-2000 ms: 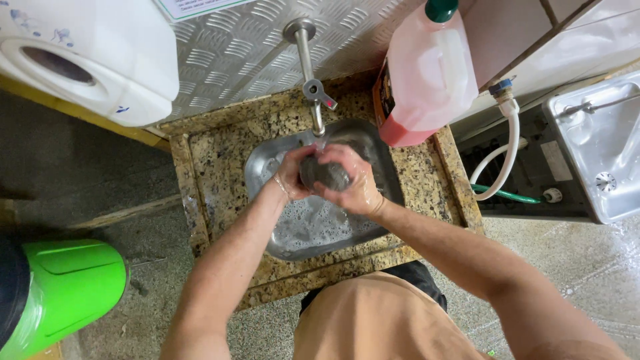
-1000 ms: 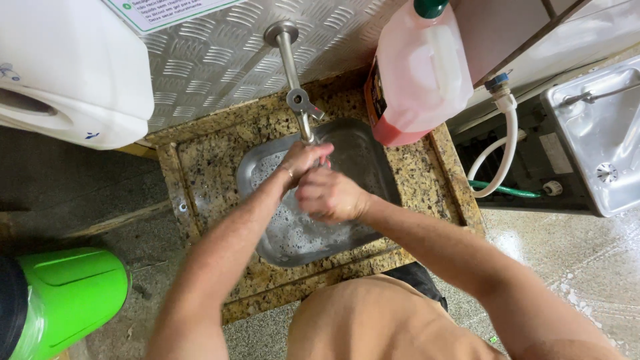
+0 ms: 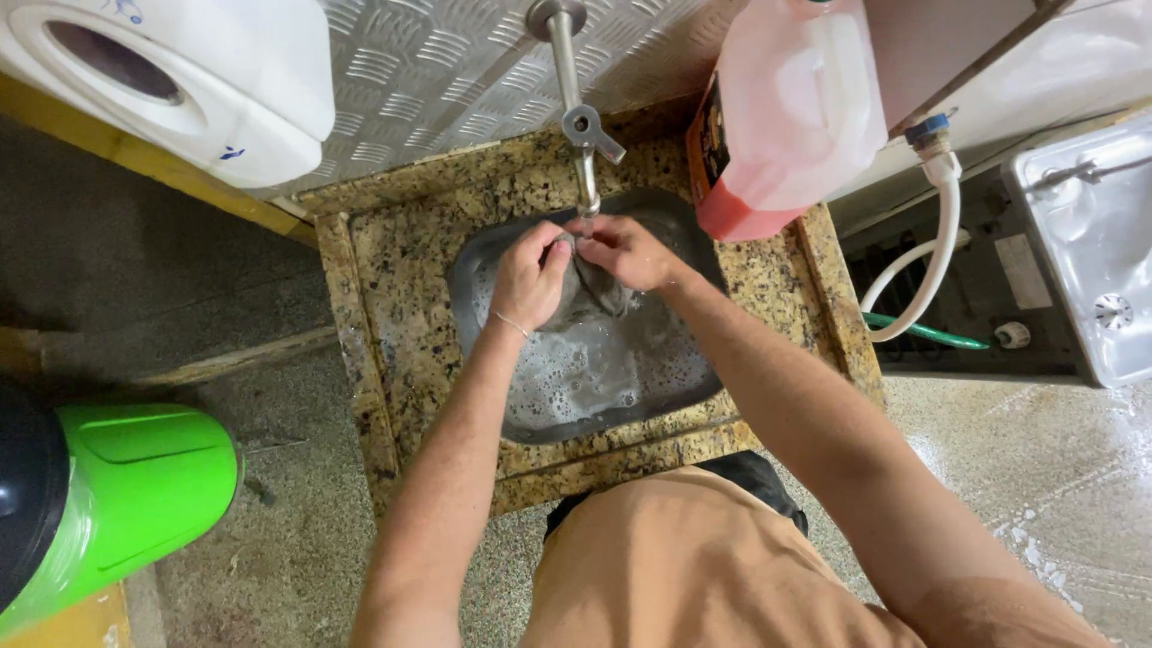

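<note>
A wet grey cloth (image 3: pixel 605 286) hangs from my fingers beneath the metal faucet (image 3: pixel 585 175). My left hand (image 3: pixel 533 277) pinches its left part between thumb and fingers, and my right hand (image 3: pixel 630 252) grips the upper right part, close under the spout. Below the cloth, the steel sink basin (image 3: pixel 526 430) holds foamy, bubbly water, and the cloth's lower end reaches down near it. The basin is set in a speckled granite countertop (image 3: pixel 405 297). Some fingertips are hidden by the cloth and the spout.
Right of the faucet stands a plastic jug of pink liquid (image 3: pixel 792 117). A white dispenser (image 3: pixel 243 81) is at upper left, a green bin (image 3: pixel 148 481) at lower left. A white hose (image 3: pixel 945 243) and another metal sink (image 3: pixel 1089 207) are on the right.
Both hands held the bunched grey thing under the faucet, then came together, blurred, a second ago. Now they are slightly apart with the cloth spread and hanging between them.
</note>
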